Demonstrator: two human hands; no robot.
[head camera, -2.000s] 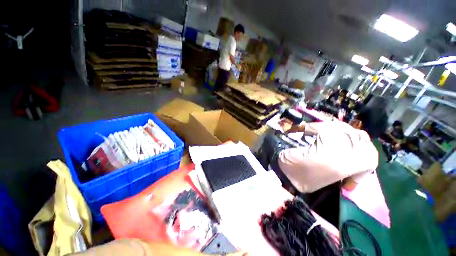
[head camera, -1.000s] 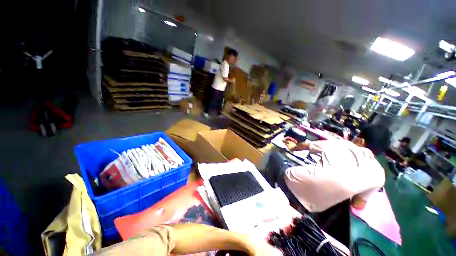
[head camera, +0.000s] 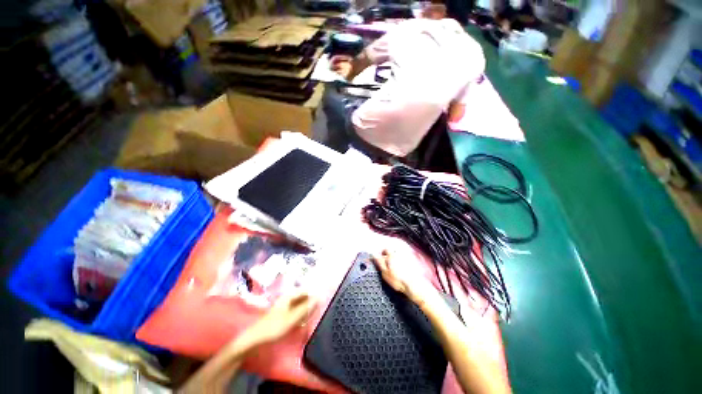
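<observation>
A black square panel with a honeycomb face (head camera: 377, 331) lies at the near edge of the red sheet, a round hole at its top corner. My right hand (head camera: 399, 273) is at its top edge beside that hole, fingers bent; whether it grips the panel is unclear. My left hand (head camera: 286, 314) is left of the panel, off it, fingers bunched and blurred; anything in them cannot be made out. A clear bag with small black parts (head camera: 265, 265) lies just beyond it. A thick bundle of black cables (head camera: 435, 215) with a white tie lies beyond the panel.
A black honeycomb rectangle (head camera: 285, 183) lies on white sheets (head camera: 339, 196). A blue crate (head camera: 165, 250) of white packets stands left, yellowish wrapping (head camera: 85, 350) below it, an open carton (head camera: 265, 119) behind. Coiled cable (head camera: 500, 188) lies on the green bench (head camera: 562, 269). A pink-clad person sits ahead.
The view has swung down and to the right. Both hands and the full honeycomb panel now show; earlier only a forearm and a panel corner showed at the bottom edge.
</observation>
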